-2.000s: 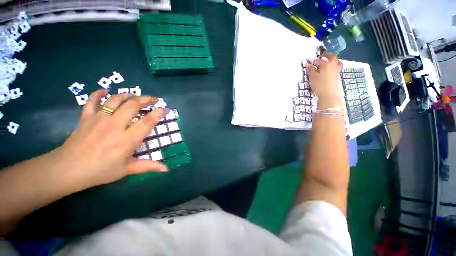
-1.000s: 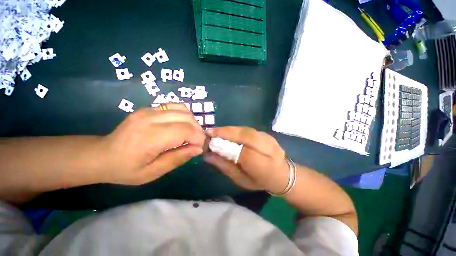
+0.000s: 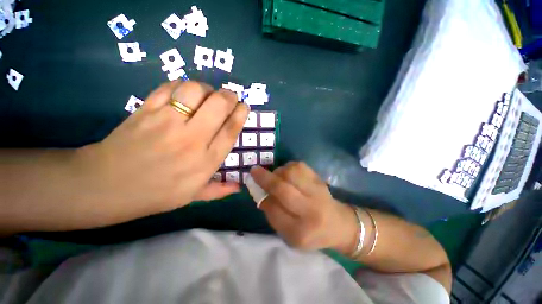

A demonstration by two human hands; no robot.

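The PCB panel [image 3: 277, 127] lies in front of me, with white square parts [image 3: 267, 139] in rows on it. My left hand [image 3: 172, 142], with a gold ring, covers the panel's left part and steadies it, fingers at the upper rows and thumb at the near edge. My right hand [image 3: 300, 205] touches the nearest row with its fingertips; a white finger cot [image 3: 257, 191] is on one finger. Whether it pinches a part is hidden. Loose tabbed liners [image 3: 204, 57] lie beyond my left hand.
A green panel stack [image 3: 324, 22] stands beyond the hands. At right, a thick white sheet stack [image 3: 434, 89] carries dark-outlined squares, beside a white tray of parts [image 3: 516, 155]. More liners [image 3: 22, 19] lie at the far left. A yellow tool [image 3: 511, 24] shows at the upper right.
The view has moved closer to the panel. My hands, together over the panel a second ago, have parted: my left hand now lies flat over it, my right fingertips touch the near row.
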